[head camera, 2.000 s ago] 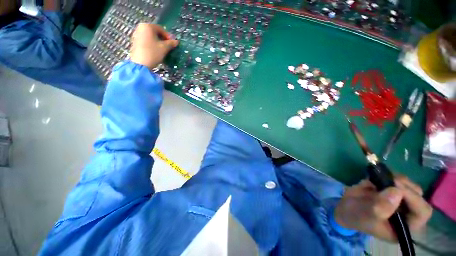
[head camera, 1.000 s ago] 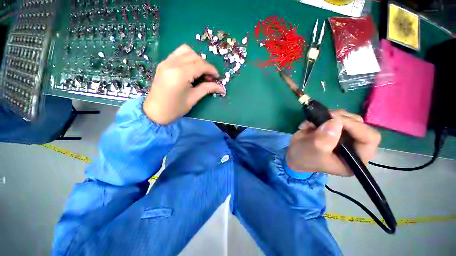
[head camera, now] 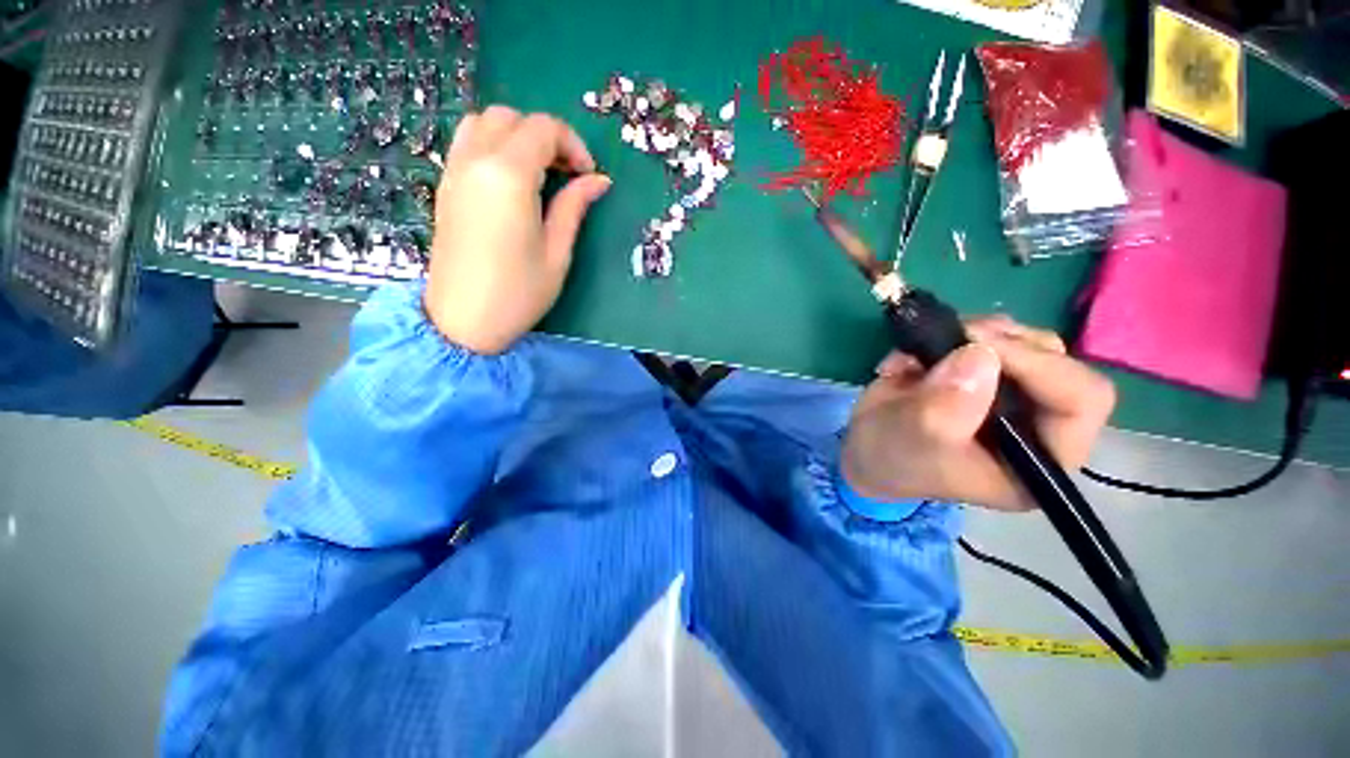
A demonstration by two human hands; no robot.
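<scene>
My right hand (head camera: 977, 422) grips a black soldering iron (head camera: 1014, 422), its tip pointing up-left beside loose red wires (head camera: 841, 122). My left hand (head camera: 504, 222) is bare above the mat's front edge, right of the component tray. Its thumb and index tips are near each other with a small gap; I see nothing between them. The other fingers are curled and hidden. A pile of silver-white discs (head camera: 674, 133) trails down to a round piece (head camera: 652, 255) to the right of my left hand.
The clear component tray (head camera: 318, 148) and a greyer tray (head camera: 89, 163) are at left. Tweezers (head camera: 928, 148), a bag of red wires (head camera: 1054, 141), a pink sheet (head camera: 1184, 267) and a yellow square in a dark frame (head camera: 1196, 74) are at right. A black cord hangs below the bench edge.
My left hand went from the trays to the bottom of the disc pile, then drew back left, uncovering the round piece. The view turned right; the iron stays in my right hand.
</scene>
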